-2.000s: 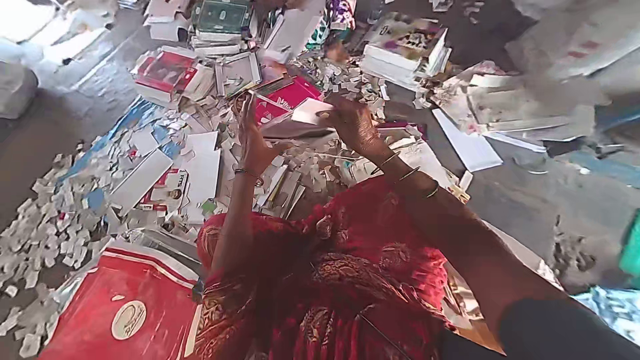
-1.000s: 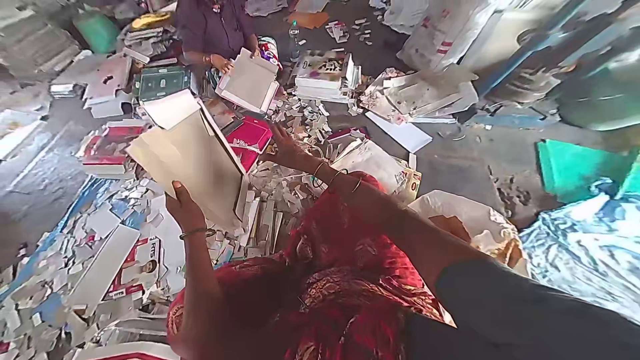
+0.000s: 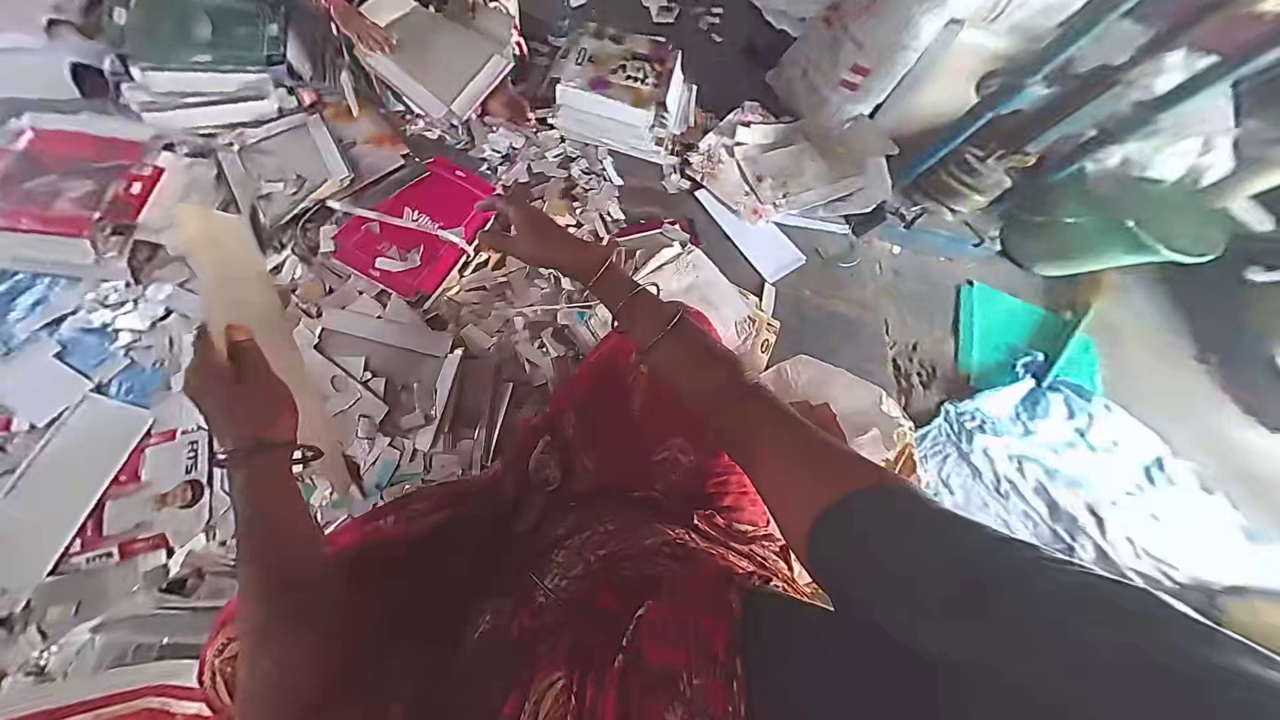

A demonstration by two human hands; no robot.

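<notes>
My left hand (image 3: 240,390) grips a long cream cardboard piece (image 3: 250,310), which slants up and to the left and is partly blurred by motion. My right hand (image 3: 530,235) reaches over the pile, its fingertips at the right edge of a pink cardboard box piece (image 3: 415,228). Whether those fingers pinch the pink piece I cannot tell. A thin white strip (image 3: 400,222) crosses the pink piece. Small paper and card scraps (image 3: 500,310) lie around and under it. Below it are grey card pieces (image 3: 385,365) between my forearms.
At the top, a co-worker's hand (image 3: 365,28) rests on an open grey cardboard box (image 3: 435,55). A stack of printed card (image 3: 620,95) stands to its right. Red and green stacks are on the left. At right lie a green sheet (image 3: 1020,335) and a white plastic sack (image 3: 1080,480).
The wide cream cardboard in my left hand a second ago now shows as a narrow, slanted piece. My right hand remains by the pink piece. The view has shifted closer to the pile.
</notes>
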